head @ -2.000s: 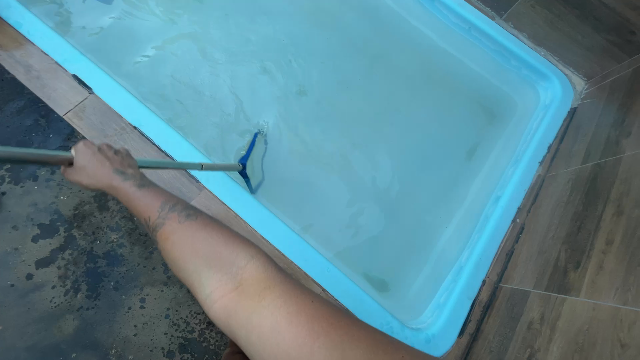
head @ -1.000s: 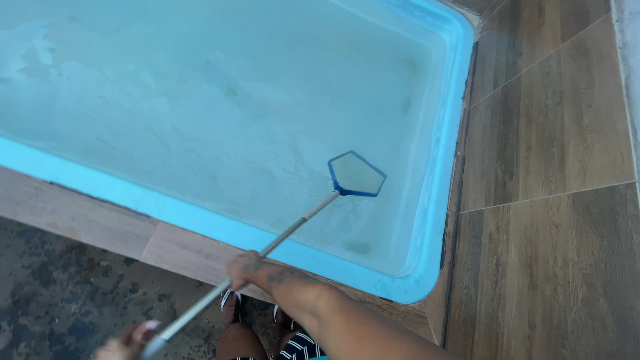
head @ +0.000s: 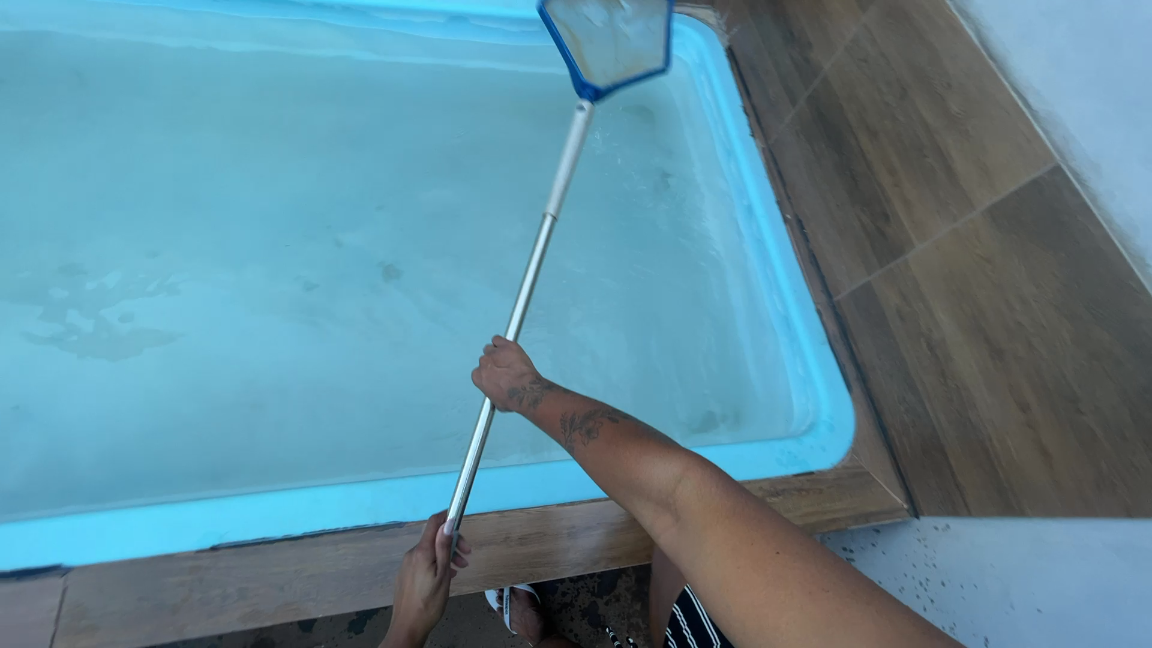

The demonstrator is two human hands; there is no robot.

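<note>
My right hand [head: 506,373], at the end of a tattooed forearm, grips the middle of a metal telescopic pole [head: 531,274] over the pool. Lower down, my left hand [head: 429,571] holds the pole near its bottom end, above the wood-look edging. At the pole's far end is a flat pool skimmer net [head: 616,40] with a blue frame, at the top edge of the view and partly cut off. The net looks raised above the water. Below lies the light blue pool [head: 832,423] with cloudy water and a few darker patches.
Wood-look tile edging [head: 225,576] runs along the near side of the pool. Larger wood-look tiles [head: 1008,360] lie to the right, beside a pale wall [head: 1071,90]. A foot in a sandal [head: 513,609] stands on the dark, wet floor below the edging.
The skimmer net, in the water near the pool's near side one second ago, has moved away toward the far side and up. The right hand now reaches out over the pool.
</note>
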